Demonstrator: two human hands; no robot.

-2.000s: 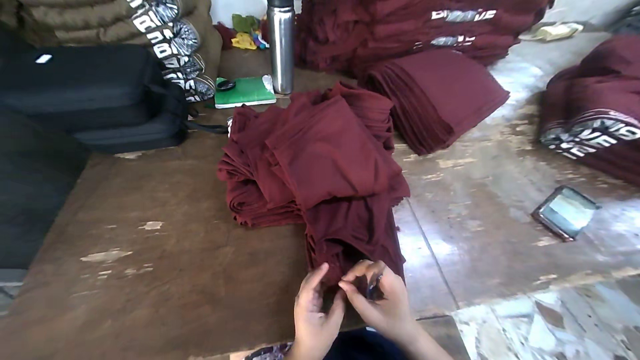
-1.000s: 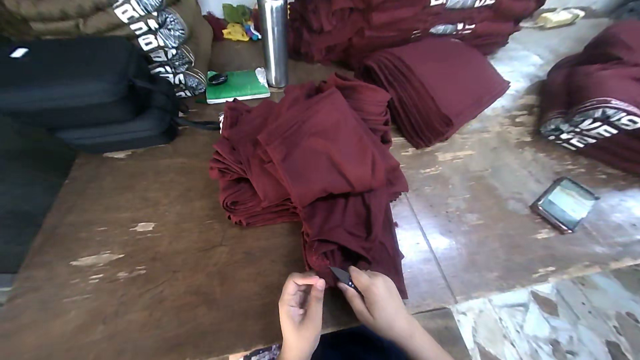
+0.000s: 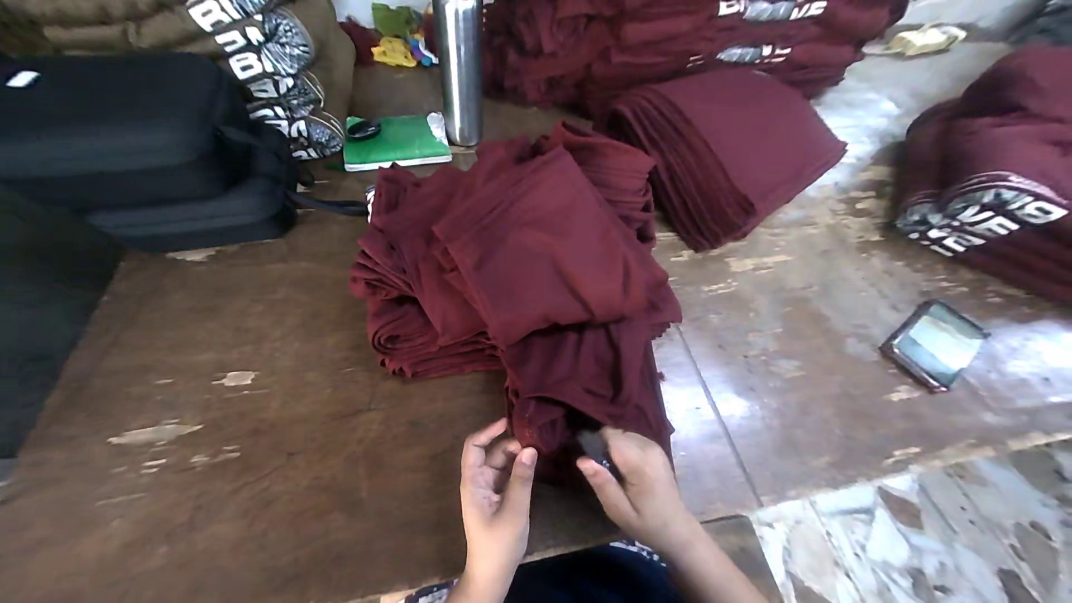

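Observation:
A pile of maroon fabric pieces (image 3: 553,251) lies near the middle of the wooden table, its lower end hanging toward the front edge. At that lower end my left hand (image 3: 498,477) pinches the cloth's edge between thumb and fingers. My right hand (image 3: 632,477), just to the right, holds a small dark cutting tool (image 3: 596,448), blurred and partly hidden by the fingers; it looks like thread snips. Behind the pile on the right is a neat stack of folded maroon fabric (image 3: 737,151).
Black cases (image 3: 126,142) stand at left, beside brown garments with white print (image 3: 276,67). A green notebook (image 3: 398,142) and a steel bottle (image 3: 459,71) are behind the pile. At right are a smartphone (image 3: 935,343) and printed maroon garments (image 3: 997,176); more maroon bundles (image 3: 670,42) lie behind.
My hands came apart from their closeness two seconds ago. The tool's blade, plainly seen one second ago, is now blurred beside my right fingers, and my left fingers are at the cloth's edge.

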